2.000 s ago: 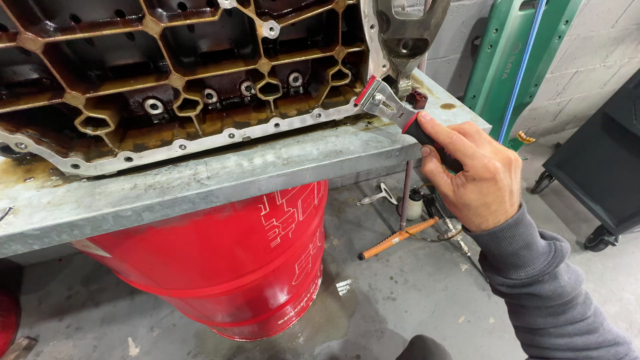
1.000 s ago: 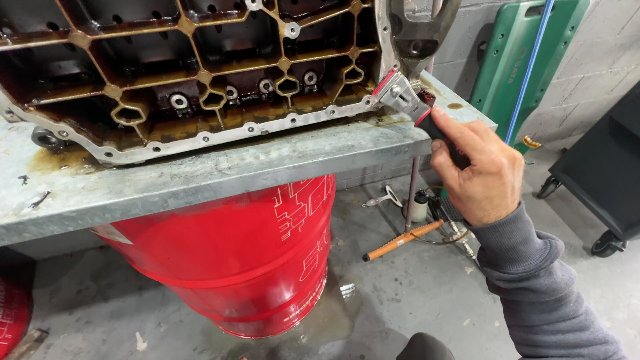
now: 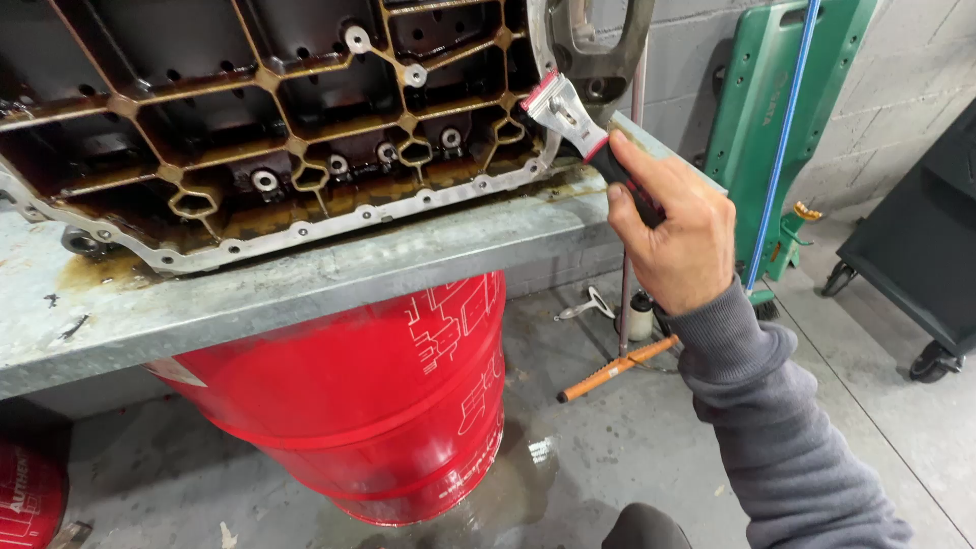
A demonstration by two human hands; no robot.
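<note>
My right hand [image 3: 679, 221] is closed around the black and red handle of a gasket scraper [image 3: 568, 122]. The scraper's metal head, with a red edge, lies at the right end flange of an oily cast engine part with ribbed pockets [image 3: 408, 122], possibly an engine block; whether it touches is hard to tell. That part stands on its side on a galvanized metal bench [image 3: 320, 282], with brown oil pooled around its lower edge. Its pale machined rim runs along the bottom, dotted with bolt holes. My left hand is out of view.
Under the bench stands a red drum [image 3: 351, 389], with another red drum [image 3: 30, 480] at lower left. An orange-handled tool [image 3: 618, 370] and a small bottle [image 3: 640, 316] are on the floor. A green creeper board [image 3: 778, 114] leans on the wall, and a dark wheeled cart [image 3: 915, 221] is at right.
The scraper head has gone from the lower right corner of the engine part's rim to higher on its right side. The right hand keeps hold of the handle. The view has shifted somewhat.
</note>
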